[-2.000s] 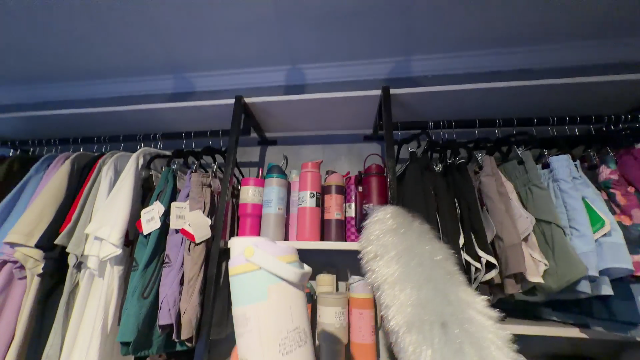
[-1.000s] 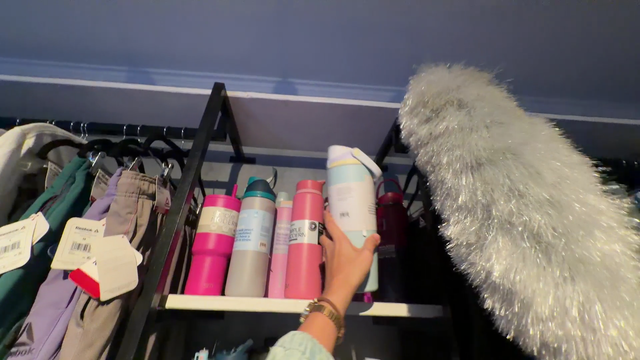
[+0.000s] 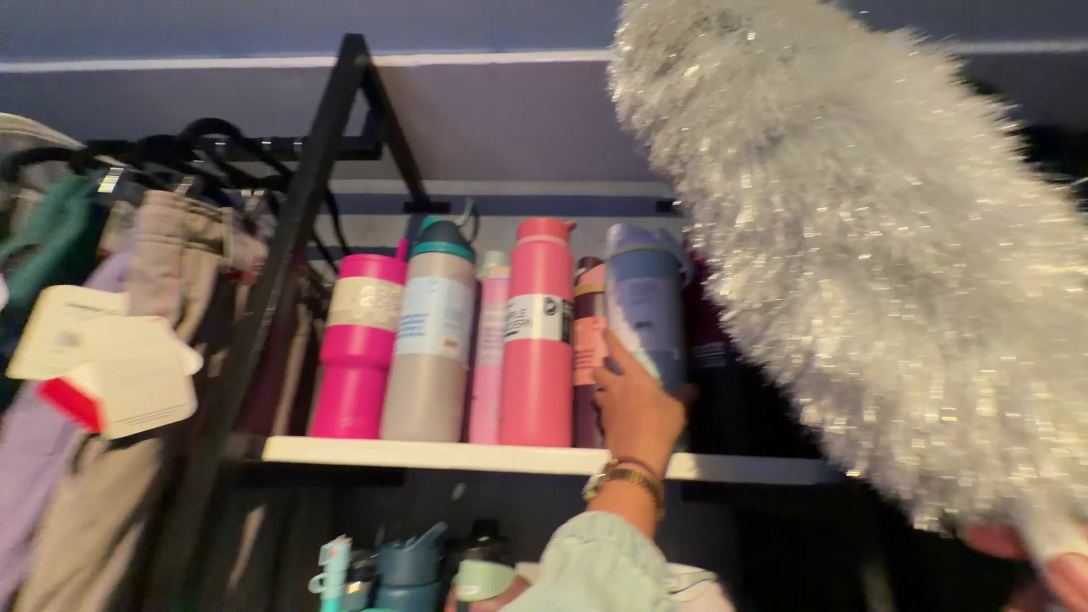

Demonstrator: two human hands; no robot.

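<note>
My left hand point(image 3: 642, 412), with a bracelet and a watch at the wrist, reaches up and grips the lower part of a blue-lavender water bottle point(image 3: 648, 293) on the upper shelf. Left of that bottle stand a dark bottle with a pink band point(image 3: 588, 357), a coral-pink bottle point(image 3: 537, 382), a slim pink bottle point(image 3: 489, 365), a grey bottle with a teal lid point(image 3: 429, 374) and a magenta tumbler point(image 3: 353, 365). At the lower right edge, my right hand point(image 3: 1033, 557) holds the end of a fluffy, glittering white duster point(image 3: 850, 238), which hides the shelf's right part.
The white shelf point(image 3: 442, 454) sits in a black metal frame point(image 3: 293, 229). Trousers point(image 3: 161, 255) with paper tags point(image 3: 136, 374) hang at the left. More bottles, one of them dark teal point(image 3: 410, 565), stand below the shelf.
The pastel bottle, seen in front of the lower shelf in the first frame, is now among the upper shelf's bottles with my left hand on it. The view has moved closer.
</note>
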